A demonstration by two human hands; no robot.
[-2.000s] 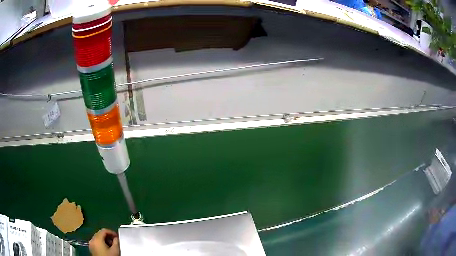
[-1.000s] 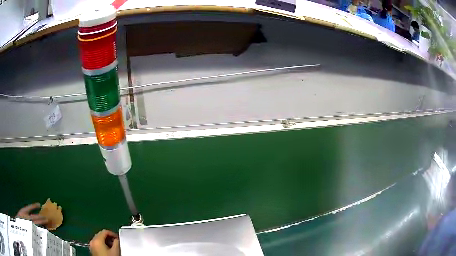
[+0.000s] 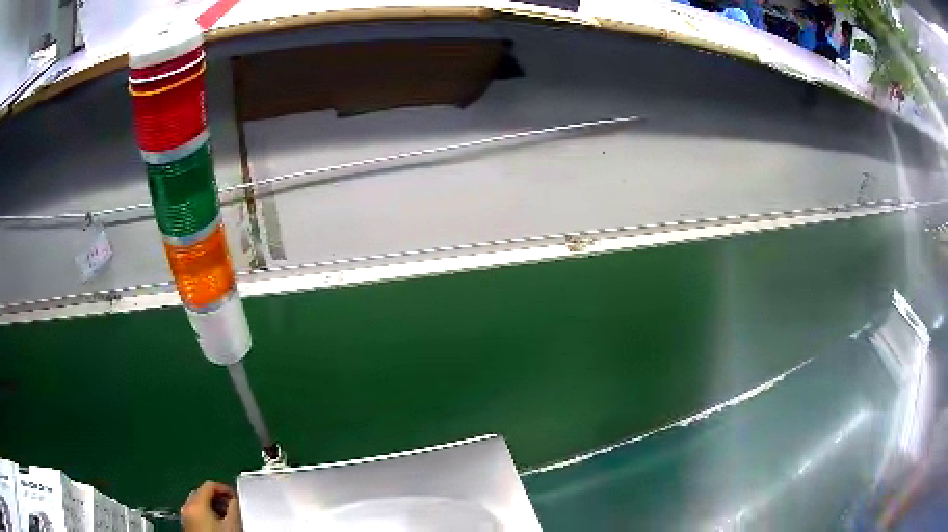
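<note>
The silver weighing scale is at the bottom centre, its front cut off by the picture's edge. Its visible platform holds nothing. My left hand is at the scale's left edge with fingers curled, cut off below; its grip is hidden. My right hand is out of view. A row of white retail boxes with dark printing stands at the bottom left. The signal tower light, with red, green and orange bands, rises on a metal pole behind the scale.
The green conveyor belt runs behind the scale, below a grey partition. At the right, white flat pieces lie near a blurred blue sleeve. Distant people in blue and a green plant show at the top right.
The tan scrap on the belt, touched by another hand at the left one second ago, is gone along with that hand. The view has shifted slightly. My left hand stays by the scale.
</note>
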